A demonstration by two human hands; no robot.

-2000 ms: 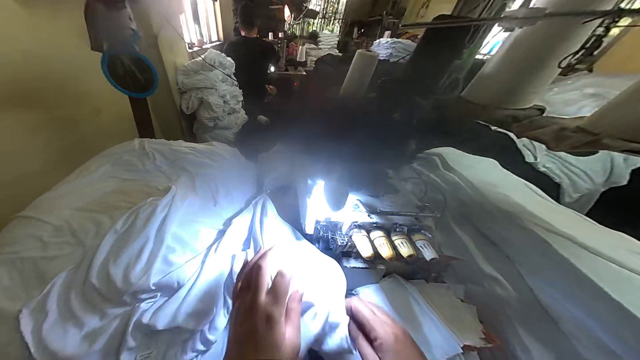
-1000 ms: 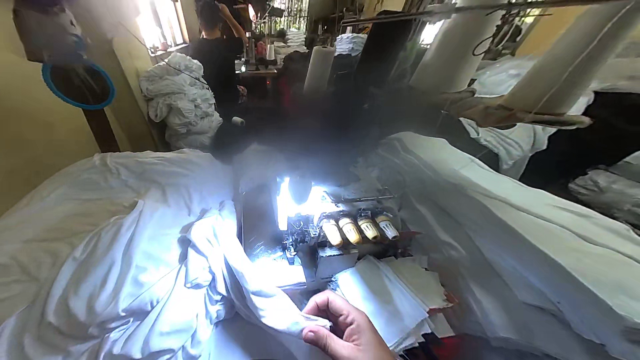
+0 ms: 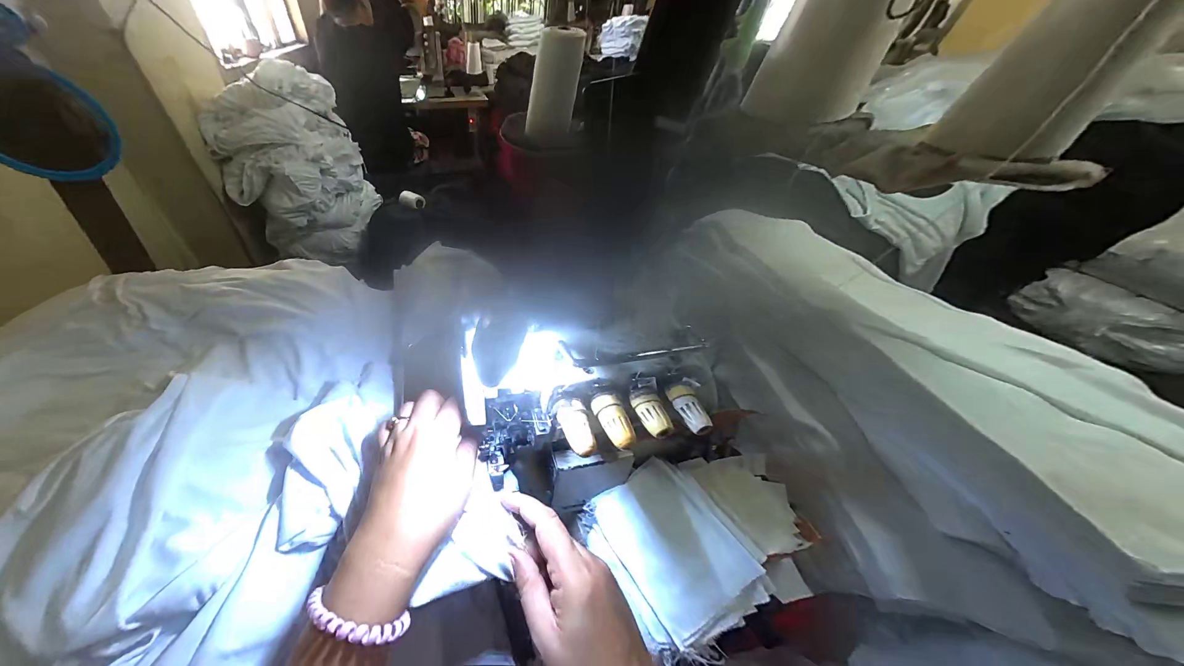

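Note:
A brightly lit overlock sewing machine stands in the middle, with several yellow-and-white tension dials along its front. My left hand, with a pink coiled band at the wrist, lies flat with fingers slightly spread on white fabric just left of the needle area. Below the presser foot, my right hand pinches the edge of that fabric between thumb and forefinger. A big heap of white cloth lies left of my left hand. Small cut white fabric pieces are stacked right of my right hand.
Long layers of white fabric cover the right side. Large rolls lean at the upper right. A blue-rimmed round object is at the upper left, near piled white bundles. Farther back, a person in dark clothing stands.
My left hand, out of view one second ago, is back beside the needle area. My right hand held a strip of fabric farther from the machine then; it is now close below the presser foot.

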